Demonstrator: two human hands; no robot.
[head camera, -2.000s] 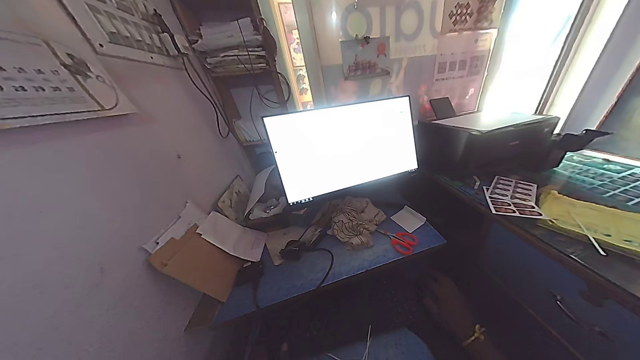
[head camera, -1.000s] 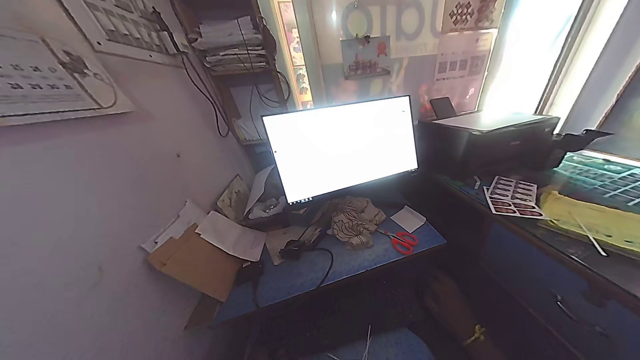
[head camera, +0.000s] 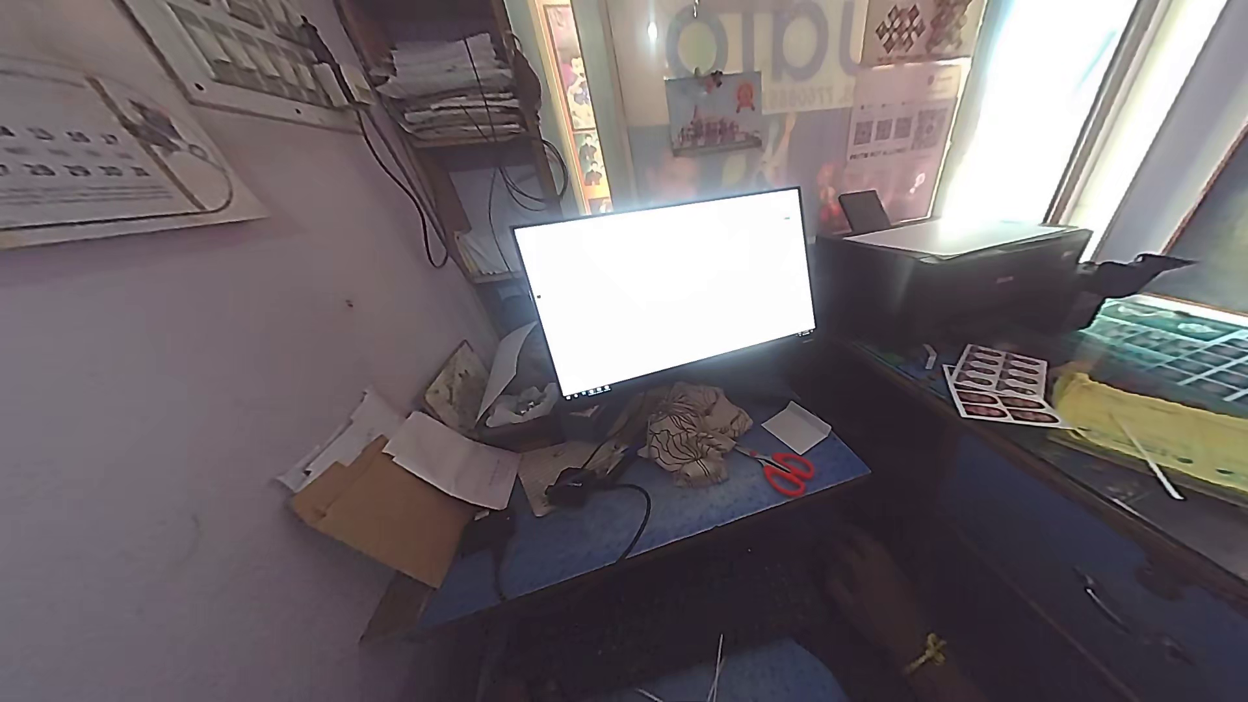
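My right hand, with a yellow thread at the wrist, rests low in the dark below the right end of the blue desk. Its fingers are too dim to make out, and whatever lies under them is hidden. A keyboard shows faintly to its left on a lower shelf. My left hand cannot be seen. Above stands a lit monitor with a white screen. Red-handled scissors lie on the desk beside a crumpled patterned cloth and a white paper.
A brown envelope and papers lean at the desk's left, near a black cable plug. To the right, a black printer, photo sheets and a yellow packet sit on a counter with drawers. Paper stacks fill a wall shelf.
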